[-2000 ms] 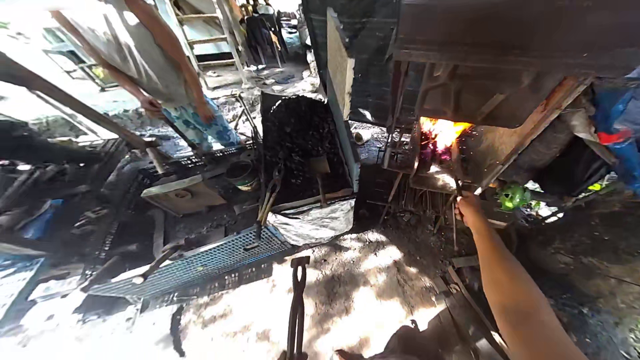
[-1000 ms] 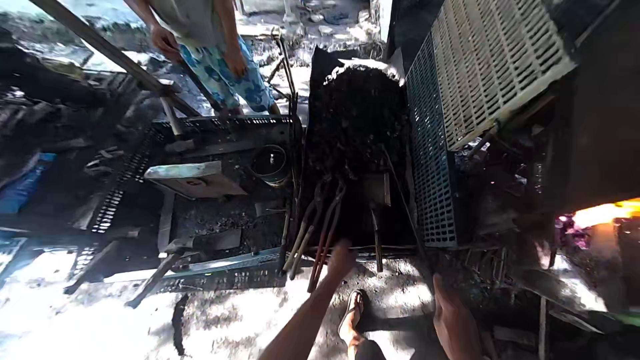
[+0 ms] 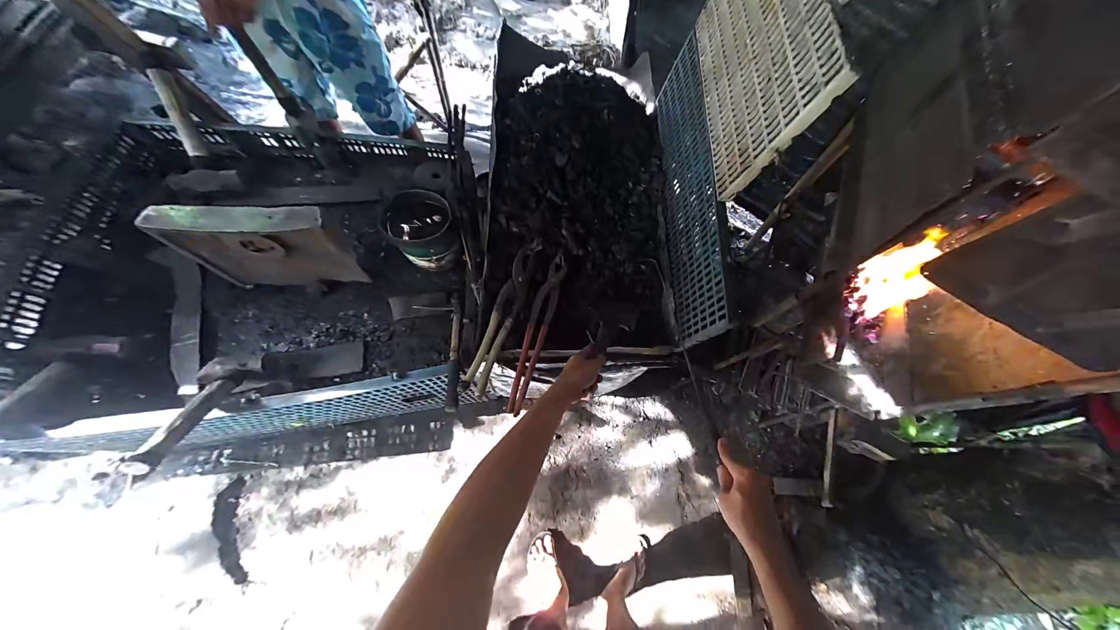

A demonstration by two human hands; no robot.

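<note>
My left hand is closed around the handle of a small dark shovel, whose blade rests at the near end of a bin of charcoal. Tongs with red handles and tongs with pale handles lean at the bin's near edge, left of that hand. Lower right, my right hand is closed on a long thin metal rod that slants up toward the bin's right side. The rod's far end is hard to make out against the charcoal.
A fire burns in a forge at right. Plastic crates stand between it and the bin. At left, a blackened crate carries hammers, a metal piece and a bucket. Another person stands behind, holding a wooden handle.
My right hand was by the forge fire two seconds ago and is now lower, below the bin. My left hand has gone from beside the red-handled tongs to the shovel handle. The view has swung left.
</note>
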